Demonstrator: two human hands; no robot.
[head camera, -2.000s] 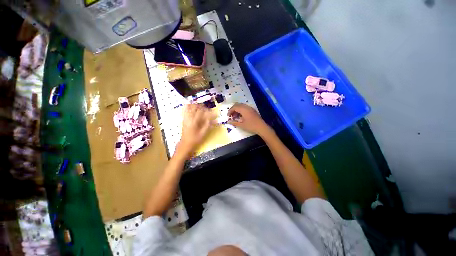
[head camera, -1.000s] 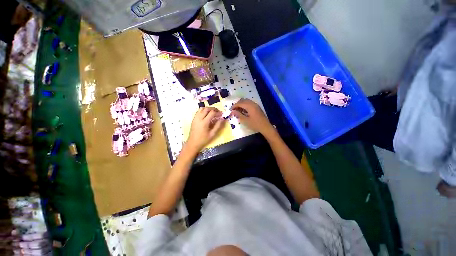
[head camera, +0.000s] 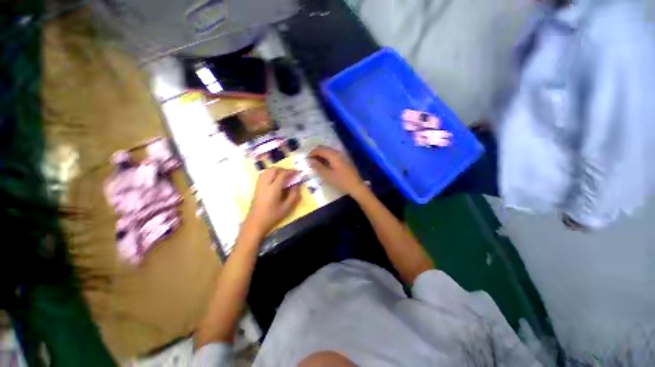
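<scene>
My left hand (head camera: 273, 196) is over the yellow pad (head camera: 293, 215), its fingers closed on a small pale pink piece (head camera: 295, 179). My right hand (head camera: 332, 169) is just right of it, fingers bent over the pad's right edge; blur hides whether it holds anything. A pink piece (head camera: 265, 148) lies among the small black blocks (head camera: 276, 154) just beyond my hands. The perforated plate (head camera: 208, 161) lies under the pad. A cluster of pink pieces (head camera: 143, 197) lies on the brown sheet at the left.
The blue bin (head camera: 402, 161) at the right holds pink pieces (head camera: 426, 129). A brown block (head camera: 248, 125), a smartphone (head camera: 240, 75) and a black mouse (head camera: 286, 76) lie beyond the black blocks. The grey machine housing (head camera: 194, 29) hangs above. A person in pale clothing (head camera: 578, 115) stands at the right.
The view has shifted and blurred, so the bench sits further left in it. The person at the right shows more fully. My hands remain over the yellow pad, slightly further apart.
</scene>
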